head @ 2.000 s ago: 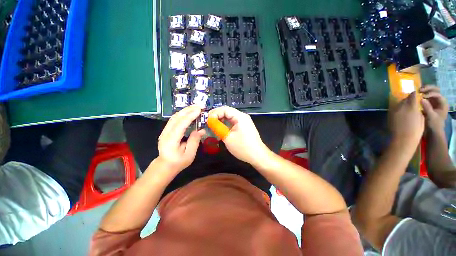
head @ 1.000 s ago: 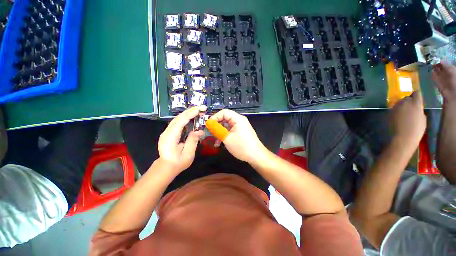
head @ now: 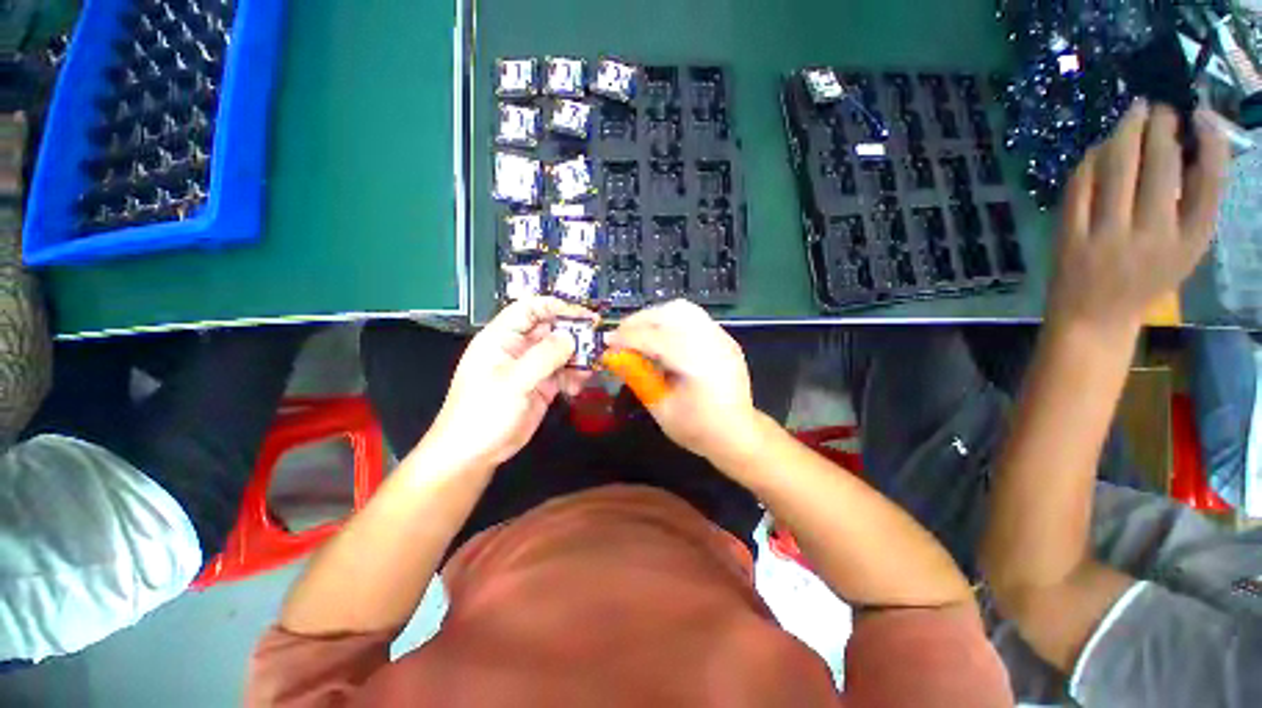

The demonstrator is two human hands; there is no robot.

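Observation:
A small module [head: 584, 346] with a silver-white face and dark marks is held between my two hands, just below the table's front edge. My left hand [head: 505, 376] grips it from the left with thumb and fingers. My right hand [head: 692, 374] is at its right side, fingers bent in and touching or very near it. A bright orange finger cot [head: 638, 376] is on a right-hand finger. The left black tray [head: 671, 187] behind my hands holds white-topped modules [head: 518, 179] in its left columns.
The right black tray [head: 913, 194] has one white-topped piece at its back left corner. A blue tote [head: 235, 208] with dark parts is at the far left. A neighbour's hand [head: 1138, 208] reaches over the table at right, near a heap of dark parts [head: 1066, 111]. Red stools [head: 298, 470] stand below.
The module's silver-white face now shows more between my hands, and the left fingers have shifted around it. The neighbour's hand has moved up from the orange piece towards the dark heap.

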